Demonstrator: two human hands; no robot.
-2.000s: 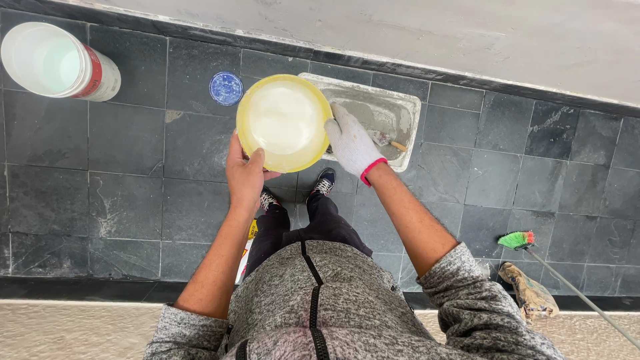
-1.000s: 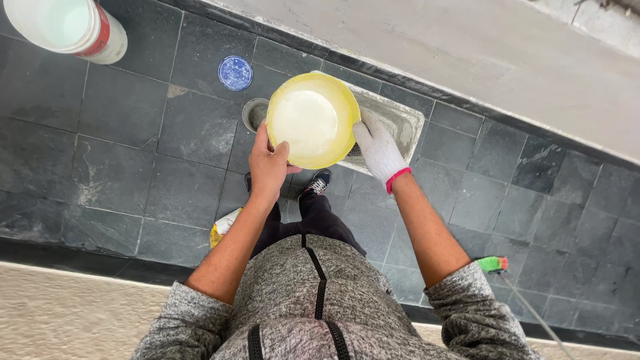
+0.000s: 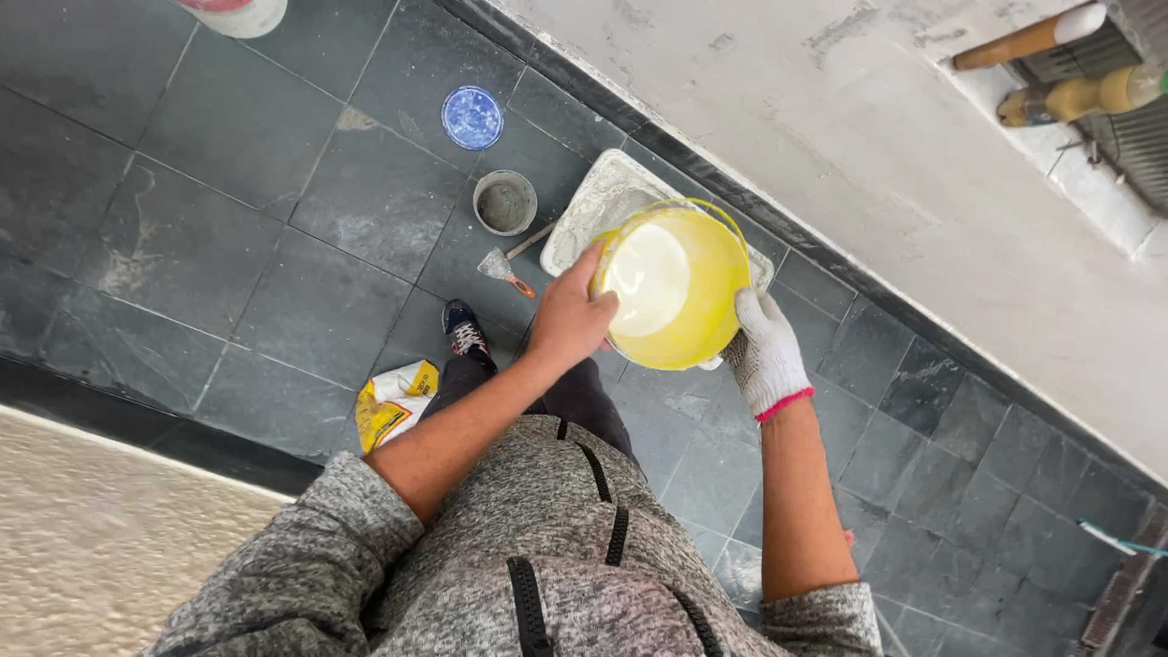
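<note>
Both my hands hold a yellow plastic bucket (image 3: 707,306) with white liquid inside, tilted so the liquid gathers at its left side. My bare left hand (image 3: 575,310) grips the left rim, thumb on the edge. My right hand (image 3: 768,351), in a white knitted glove with a pink cuff, supports the right side. Beneath the bucket, partly hidden, lies a pale rectangular tray (image 3: 598,196) smeared with plaster-like material. Left of the tray are a small round container (image 3: 505,203) with grey residue and a putty knife (image 3: 497,265) on the floor.
A blue round lid (image 3: 473,118) lies on the dark tiles. A white bucket (image 3: 242,14) stands at the upper left, and a yellow and white bag (image 3: 397,401) near my shoe. The wall (image 3: 821,119) runs along the right, with bottles (image 3: 1077,99) in an opening.
The yellow bucket has gone from nearly level to tilted, and its inner wall now shows. The view has turned and shifted. My hands remain on the bucket.
</note>
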